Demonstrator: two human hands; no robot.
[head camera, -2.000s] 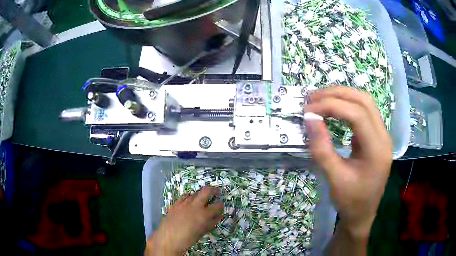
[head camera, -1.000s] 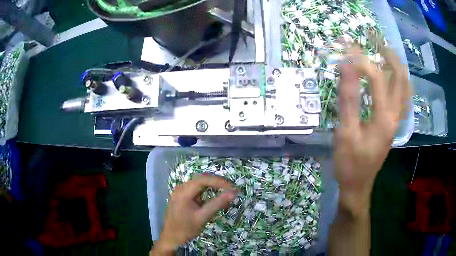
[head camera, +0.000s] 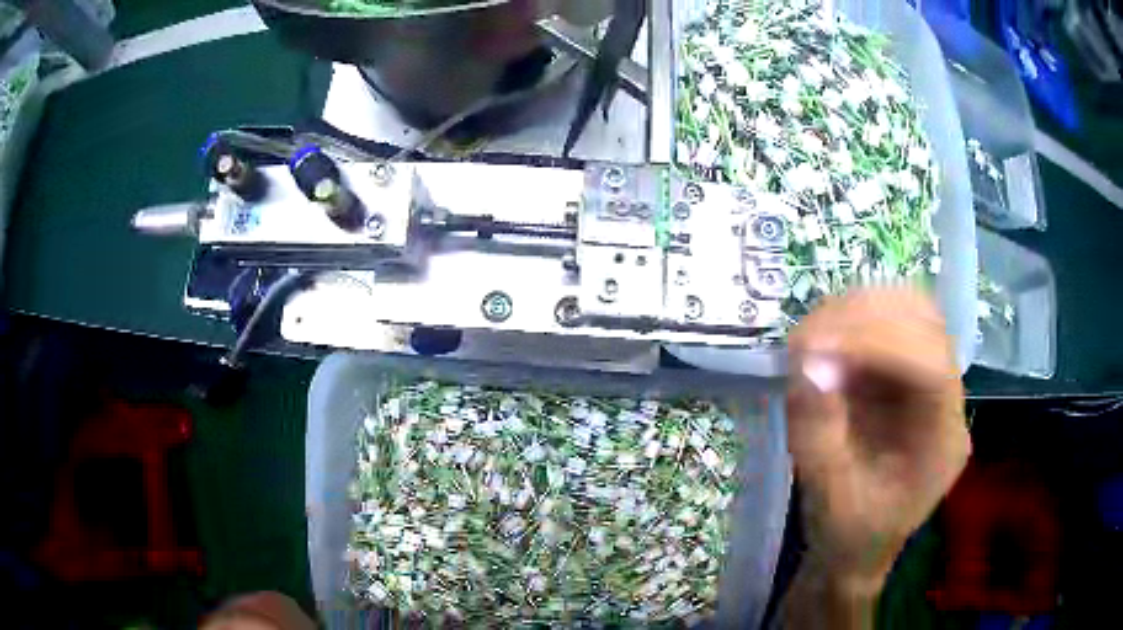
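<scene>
My right hand (head camera: 874, 412) is blurred, just right of and below the right end of the silver press (head camera: 517, 295). Its fingers are curled together, with a pale spot at the thumb tip; whether it holds a wired part cannot be told. My left hand (head camera: 261, 612) is mostly cut off by the bottom edge, left of the front bin; its fingers are hidden. The loading nest (head camera: 766, 256) at the press's right end shows no finger on it. The front bin (head camera: 323, 492) holds a heap of wired parts with white ends. The right bin (head camera: 958, 246) holds a similar, greener heap.
The bowl feeder (head camera: 431, 55) stands above the press, with the feed track (head camera: 661, 99) running down to it. Two black knobs and hoses stand on the air cylinder (head camera: 302, 215). Small clear trays (head camera: 1025, 308) are at the far right. Red stools (head camera: 123, 492) show below.
My right hand has come down from over the right bin to the press's right end. My left hand has left the front bin towards the bottom left. The view has shifted slightly.
</scene>
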